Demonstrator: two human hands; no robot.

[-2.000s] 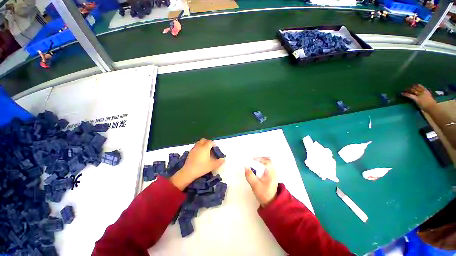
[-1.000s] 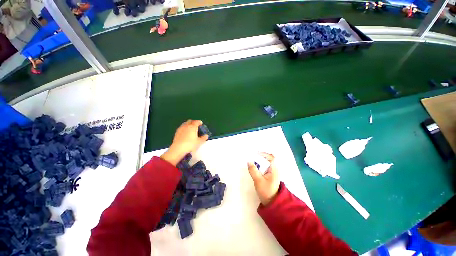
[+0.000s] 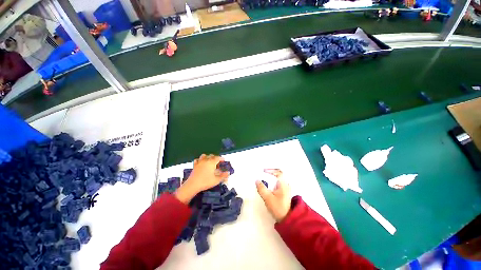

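Note:
My left hand (image 3: pixel 204 175) holds a navy plastic part (image 3: pixel 225 167) at its fingertips, above the upper edge of the loose navy pile (image 3: pixel 213 206) on the white work sheet (image 3: pixel 258 237). My right hand (image 3: pixel 275 194) is right of it over the sheet, its fingertips pinched on a small white item (image 3: pixel 272 179) with a dark spot; the fingers hide most of it. The two hands are apart. A single navy part (image 3: pixel 227 143) lies on the green conveyor belt (image 3: pixel 253 100) just beyond my left hand.
A large navy heap (image 3: pixel 37 195) lies at left on a printed white board (image 3: pixel 118 111). More single parts are spaced along the belt. A black tray (image 3: pixel 343 58) of navy parts stands beyond. White scraps (image 3: pixel 340 167) and a slim pale knife-like tool (image 3: pixel 377 216) lie at right.
My left hand went to the belt edge, and a part now lies on the belt there. The hand is back over the sheet with another part. Belt parts moved right; the other person's hand left view.

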